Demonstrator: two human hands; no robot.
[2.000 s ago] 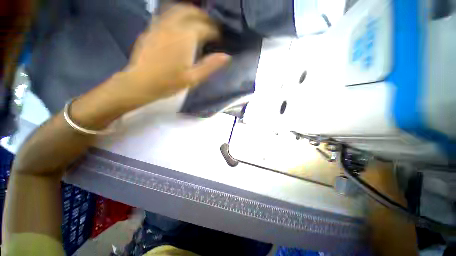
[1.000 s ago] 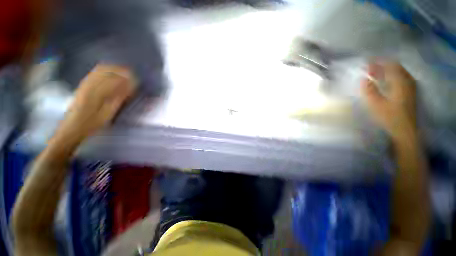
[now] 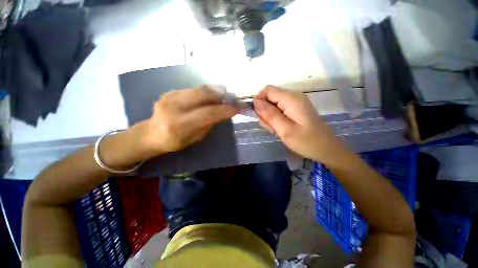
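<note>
A dark grey cut panel [image 3: 142, 94] lies on the white table and hangs over its front edge, under my left hand and wrist. My left hand [image 3: 191, 116] and my right hand [image 3: 285, 116] meet near the table's front edge. They pinch a short narrow strip [image 3: 245, 105] between their fingertips, just right of the panel. The strip looks pale and partly dark; most of it is hidden by the fingers. The machine's presser area [image 3: 253, 43] is behind the hands under bright glare.
A stack of dark cut panels [image 3: 46, 57] lies at left. Dark strips [image 3: 390, 68] lie at right beside a brown block [image 3: 414, 121]. A ruler [image 3: 367, 127] runs along the front edge. Blue crates [image 3: 335, 214] and a red crate [image 3: 140, 209] stand below.
Both hands have come from far apart to meet in the middle and now pinch the strip. A dark panel now lies under my left hand. The camera view has turned.
</note>
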